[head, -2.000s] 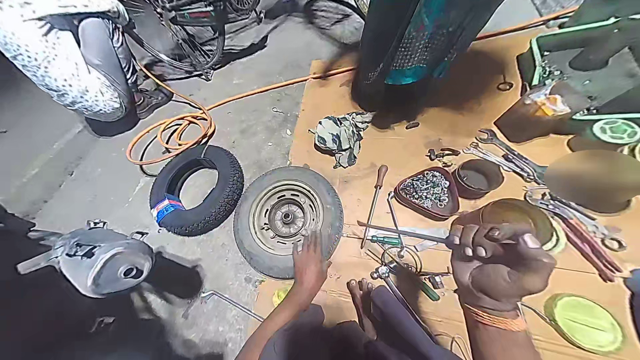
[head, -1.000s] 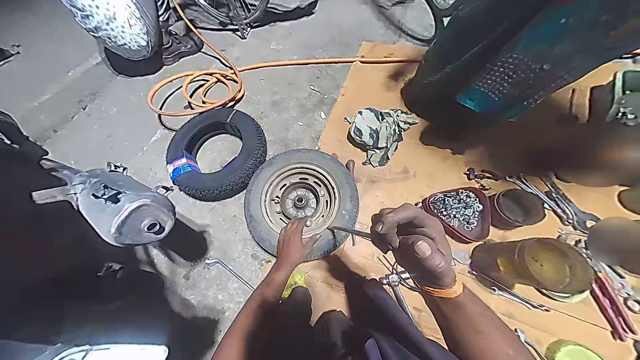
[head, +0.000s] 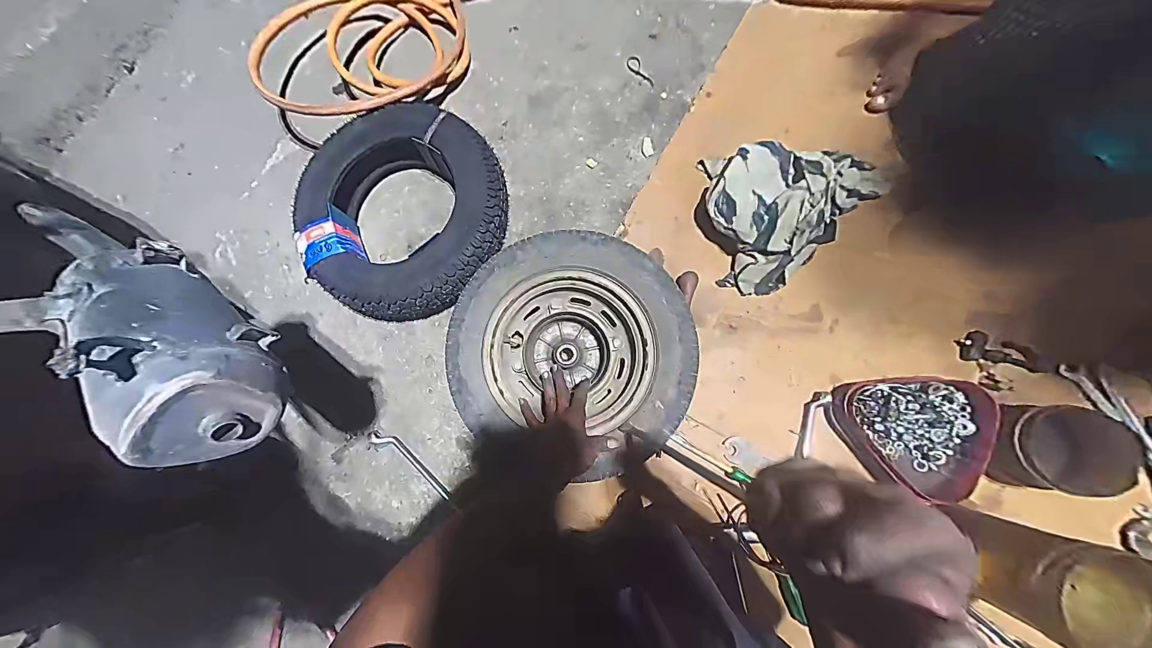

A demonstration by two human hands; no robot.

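Note:
A worn tyre on a metal wheel (head: 571, 351) lies flat in the middle, partly over the orange board. My left hand (head: 565, 427) rests on its rim, fingers spread towards the hub. At the lower right my right hand (head: 855, 540) is blurred and curled around what looks like a thin metal rod (head: 697, 454), whose far end is near the tyre's lower right edge; its exact contact is hard to see. A green-handled tool (head: 792, 598) lies below that hand. Shadow covers the wheel's near edge. A second tyre (head: 405, 288) with a blue and red label sits at upper left.
An orange hose (head: 360, 103) is coiled at the top. At left stands a grey metal housing (head: 175, 360); a bent metal rod (head: 414, 463) is beside it. A camouflage cloth (head: 769, 207), a red tray of nuts and washers (head: 913, 432) and another person's foot (head: 886, 90) are at right.
My left hand has shifted over the rim towards the hub. My right hand, raised over the board two seconds ago, came towards the tyre with the rod. The view has moved closer over the wheel.

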